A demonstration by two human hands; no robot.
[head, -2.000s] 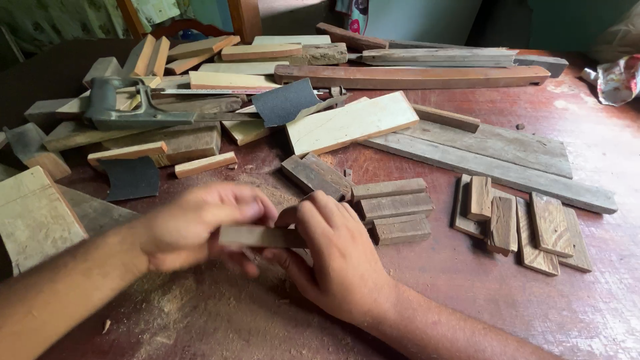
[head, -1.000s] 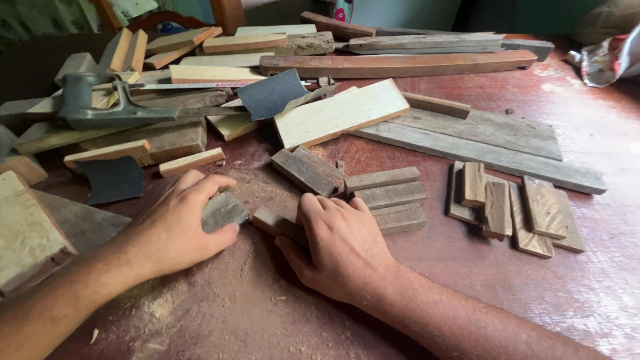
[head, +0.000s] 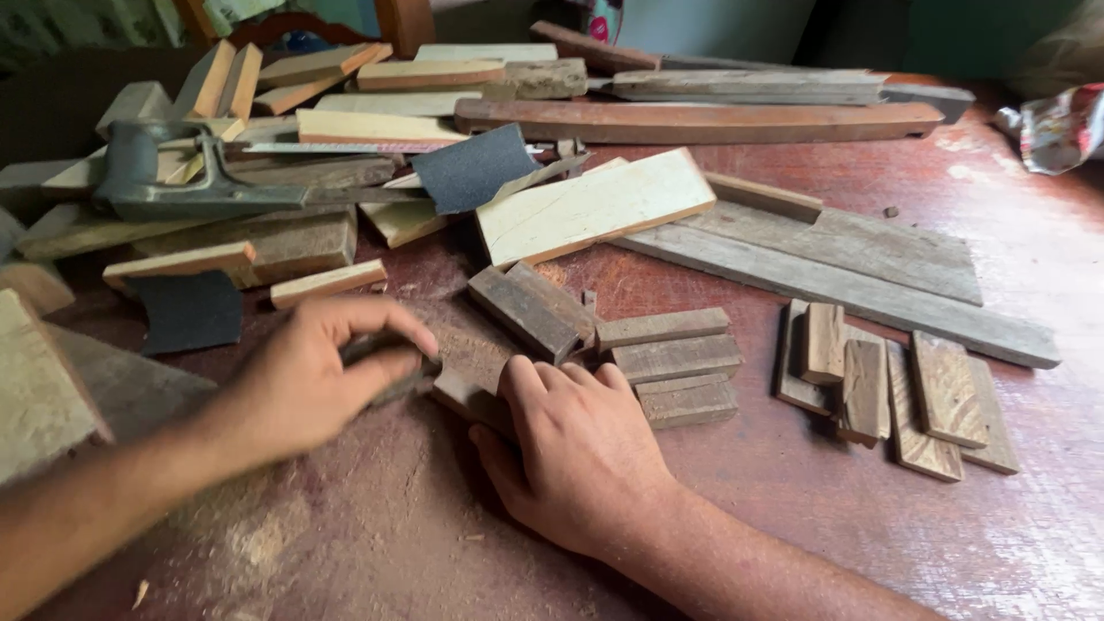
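My left hand [head: 315,375] is closed round a small dark block [head: 392,375], mostly hidden by the fingers; its exact kind is unclear. My right hand [head: 578,448] presses a small brown wooden block [head: 470,398] against the table, its left end showing beside the left hand's block. Just beyond the right hand lie two dark wooden blocks [head: 530,310] side by side. Several short wooden pieces [head: 677,358] are lined up to its right. Farther right, small grained wooden pieces [head: 940,388] lie in an overlapping group.
A saw with a metal handle [head: 207,194] rests on wood scraps at the left. Sheets of dark sandpaper [head: 194,310] lie nearby. A pale board [head: 595,207] and long grey planks [head: 845,280] lie beyond the hands. Sawdust covers the red-brown wooden table [head: 388,535].
Two seconds ago both hands were together around a wooden piece. They then parted, the right holding its block on the table and the left a separate block.
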